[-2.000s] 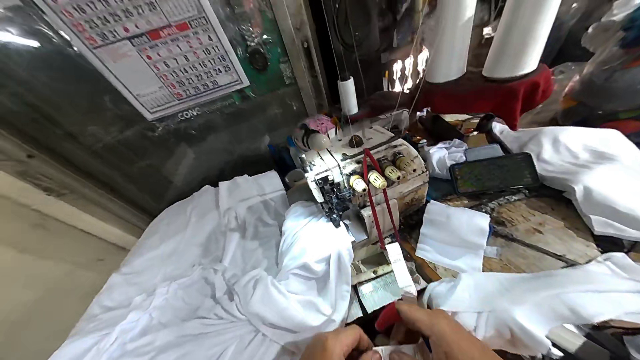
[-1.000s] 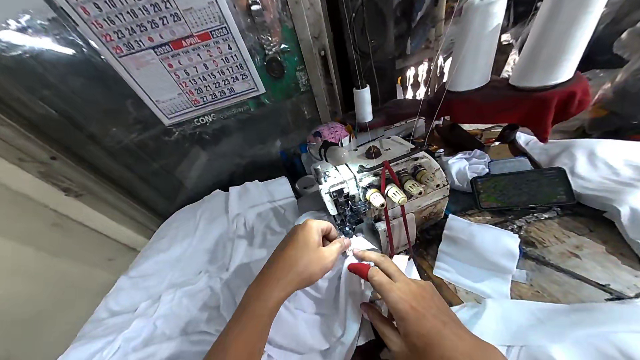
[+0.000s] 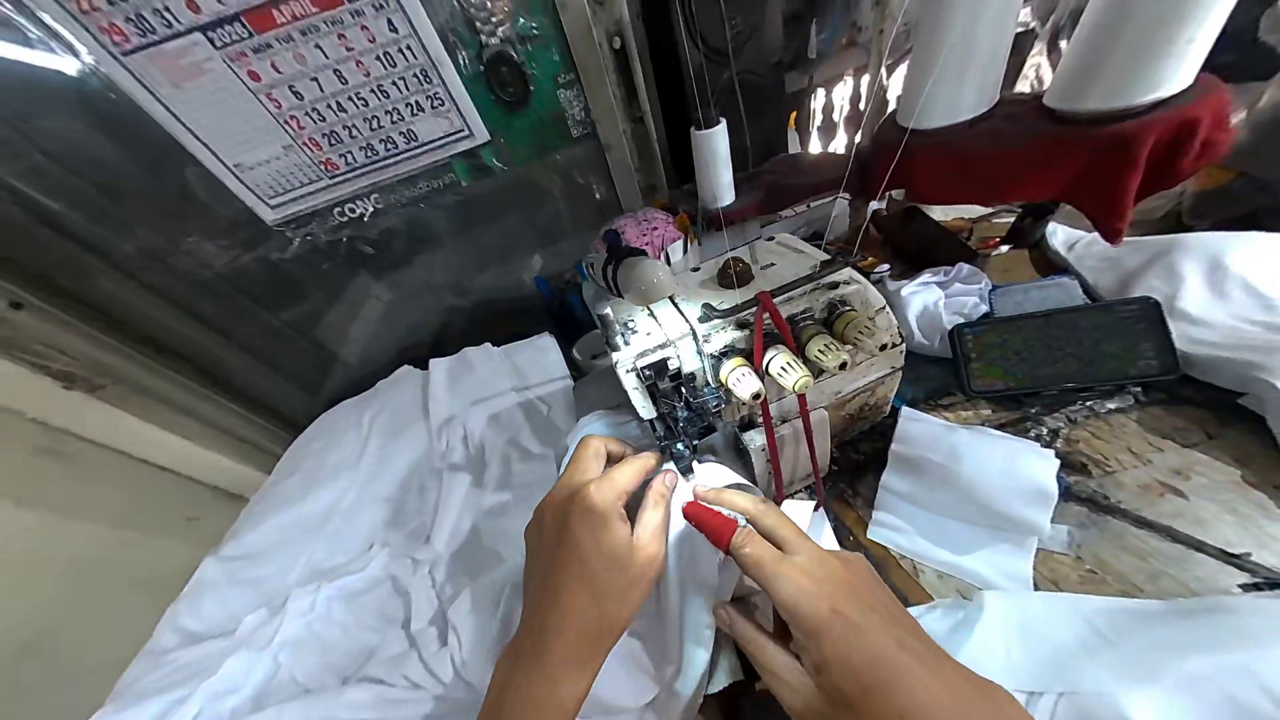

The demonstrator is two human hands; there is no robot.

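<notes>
An overlock sewing machine stands in front of me, its lamp lighting the needle and presser foot area. White fabric runs up to the presser foot. My left hand is just left of the foot, thumb and forefinger pinching the fabric's edge. On the right, my right hand rests its fingertips on the fabric close to the foot; one finger wears a red wrap. A red cord hangs in a loop over the machine's tension dials.
More white cloth is heaped at left. At right lie a smartphone, a white fabric square and white garment pieces on a worn wooden table. Thread cones stand behind on red cloth; a calendar hangs upper left.
Two seconds ago both hands were low at the bottom edge, below the machine; they have moved up to the presser foot with the white fabric. The view has moved closer to the machine.
</notes>
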